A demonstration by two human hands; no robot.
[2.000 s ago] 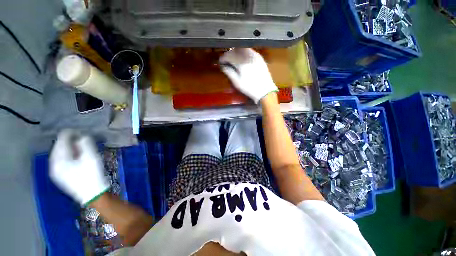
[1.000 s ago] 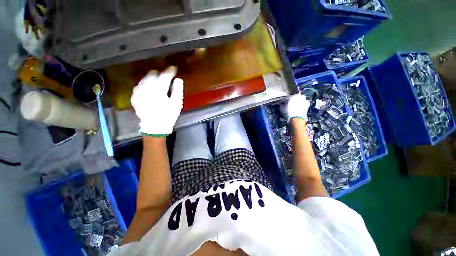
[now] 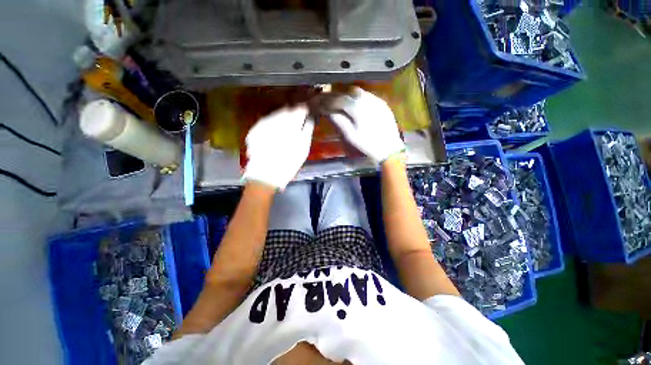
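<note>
My left hand point(image 3: 280, 145), in a white glove, is over the amber sheet point(image 3: 225, 117) at the press's front edge, fingers pointing toward the tooling. My right hand point(image 3: 369, 127), also gloved, is beside it on the right, its fingertips close to the left fingertips under the grey press point(image 3: 285, 53). The fingertips are dark and blurred, so I cannot tell whether either hand holds a metal piece. The red strip point(image 3: 327, 150) shows between and below the hands. The die is hidden.
A blue right-hand crate point(image 3: 467, 228) is heaped with metal pieces, with more blue crates beyond. A left-hand crate point(image 3: 132, 296) holds pieces. Left of the press are an oil cup point(image 3: 175, 112) with a light-blue brush point(image 3: 188, 167), a cream-white bottle point(image 3: 128, 132) and a dark rectangle point(image 3: 123, 163).
My right hand has moved from the right-hand crate back to the press. My left hand, over the left crate at first, has come over the sheet and moved in beside it. The view has turned.
</note>
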